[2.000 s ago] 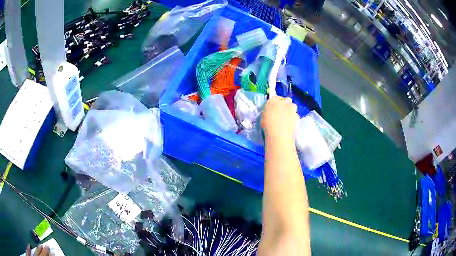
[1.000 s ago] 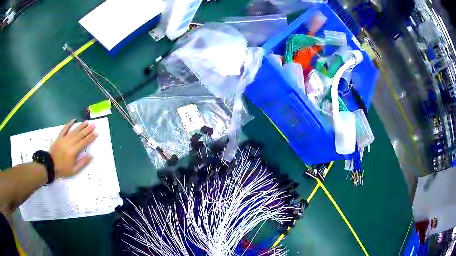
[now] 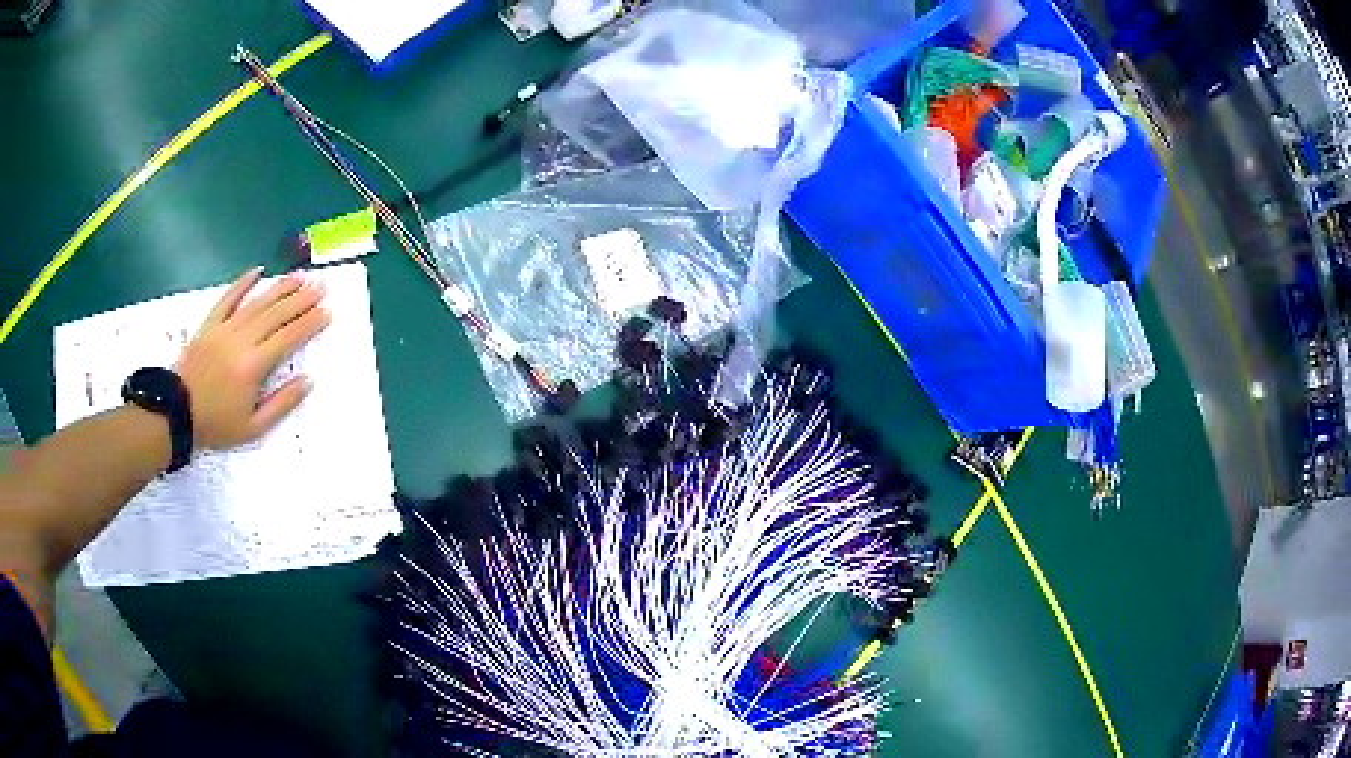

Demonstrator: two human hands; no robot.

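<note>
My left hand (image 3: 249,363), with a black band on the wrist, lies flat with fingers apart on the white wiring drawing (image 3: 297,496) at the left. My right hand is not in view. A large fanned heap of white wires (image 3: 696,592) lies at the bottom centre, with black connector housings (image 3: 652,341) around its upper edge and blue and some red wires under it. A white bundle end with a translucent whitish sleeve (image 3: 1074,348) hangs over the near side of the blue parts bin (image 3: 948,282).
Clear plastic bags (image 3: 696,89) lie beside the bin, one with a white label (image 3: 622,271). A thin multicoloured wire bundle (image 3: 363,185) and a yellow-green label (image 3: 341,237) lie above the drawing. A blue box with a white top (image 3: 388,22) is at the upper edge.
My right hand, earlier at the white bundle over the bin, has left the view. The view has swung toward the drawing and wire heap. My left hand stays flat on the drawing since one second ago.
</note>
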